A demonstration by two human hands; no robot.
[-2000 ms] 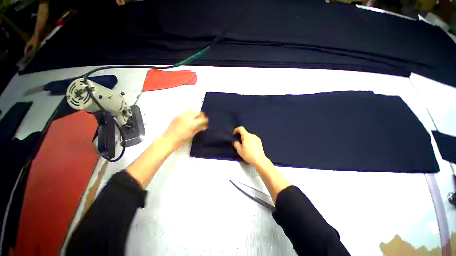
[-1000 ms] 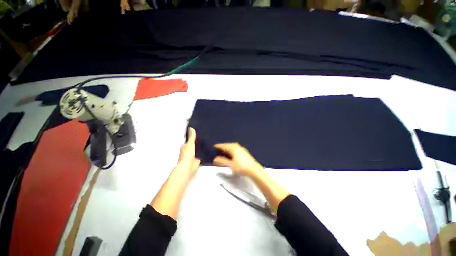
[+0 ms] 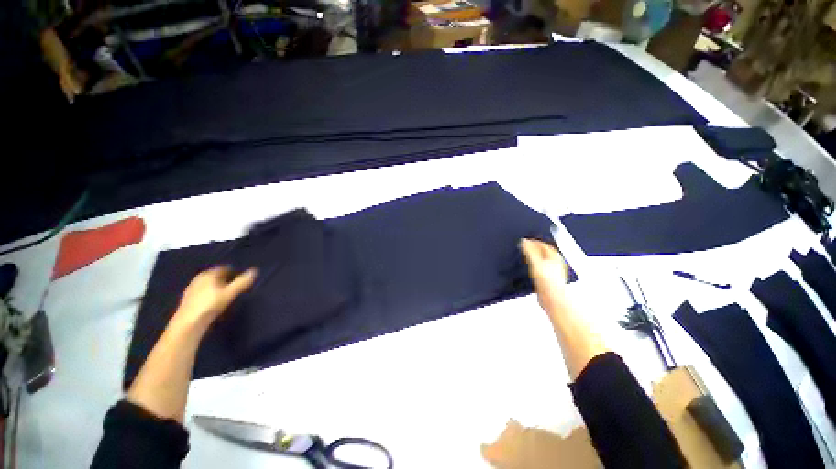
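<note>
A large dark cloth panel (image 3: 422,238) lies flat on the white table. Its left part is folded over toward the middle and blurred. My left hand (image 3: 220,291) is at this folded part, thumb and fingers closed toward its edge; whether it grips the cloth is unclear. My right hand (image 3: 543,266) is at the panel's right end, fingers on bunched cloth near the corner; its grip is partly hidden. Tailor's shears (image 3: 293,443) lie on the table in front of the panel, blades to the left, dark handles to the right.
Uncut dark cloth (image 3: 302,110) spans the far side. A red card pattern (image 3: 99,245) lies left, beside part of the cutting machine (image 3: 37,353). Right are a curved dark panel (image 3: 678,215), narrow panels (image 3: 747,366), a metallic tool (image 3: 649,321), a dark pen (image 3: 701,279) and a grey bar (image 3: 715,427).
The view has swung right. My right hand has moved from the panel's left part to its right end. The left part of the cloth is now folded over. The shears show whole.
</note>
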